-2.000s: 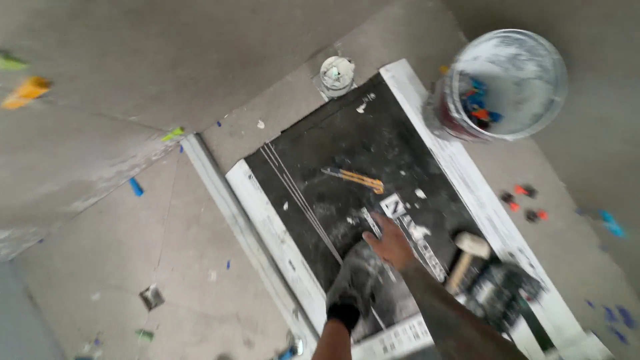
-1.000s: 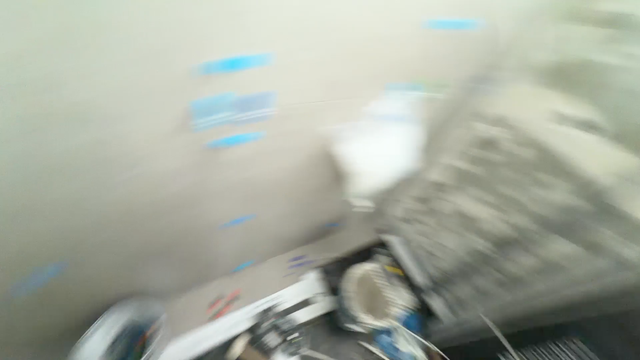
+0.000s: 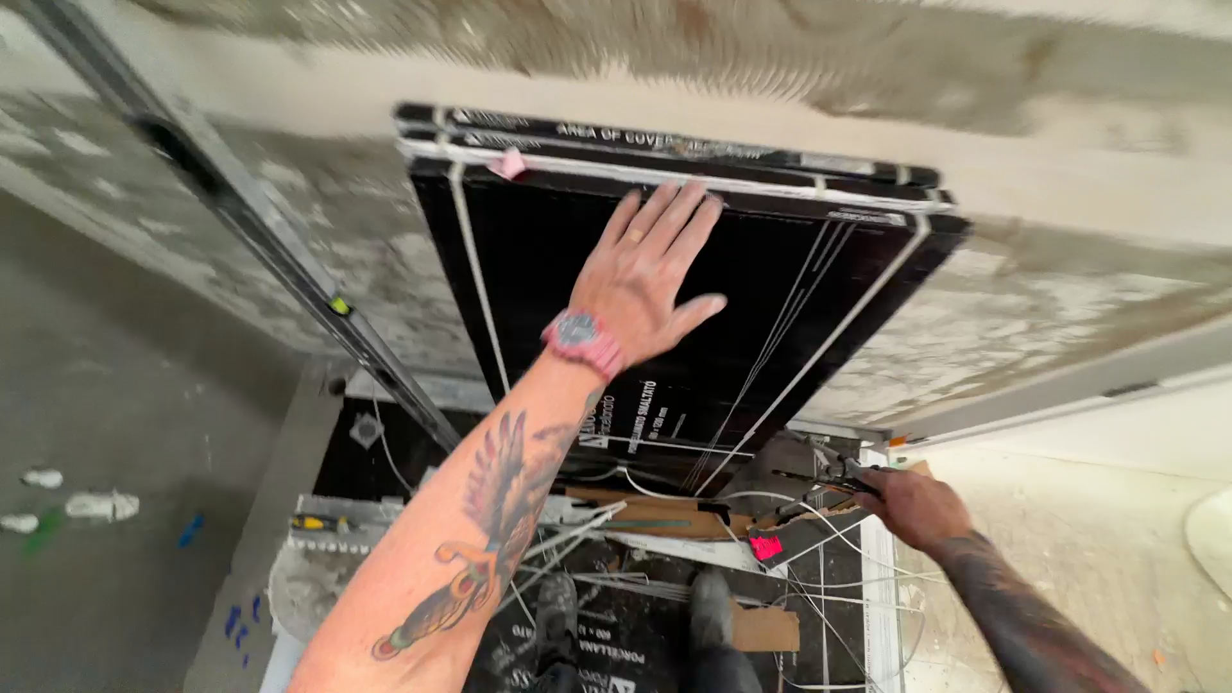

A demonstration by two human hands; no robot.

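Black cardboard tile boxes, bound with pale straps, stand upright against the wall. My left hand, a pink watch on its wrist, lies spread on the front box near its top edge, palm towards it and holding nothing. Low at the right, my right hand grips a dark metal hand tool that looks like pliers or cutters; its jaws are beside the box's lower right corner. A vertical strap runs down the box's right side. A scrap of pink tape sits at the top left.
A long metal spirit level leans at the left. Loose cut straps and cardboard pieces litter the floor around my boots. A notched trowel and a bucket with dried mortar are at lower left.
The view has swung from the floor mat and bucket to the upright boxes. Both hands were low over the black sheet; now my left is on the box and my right holds a tool.
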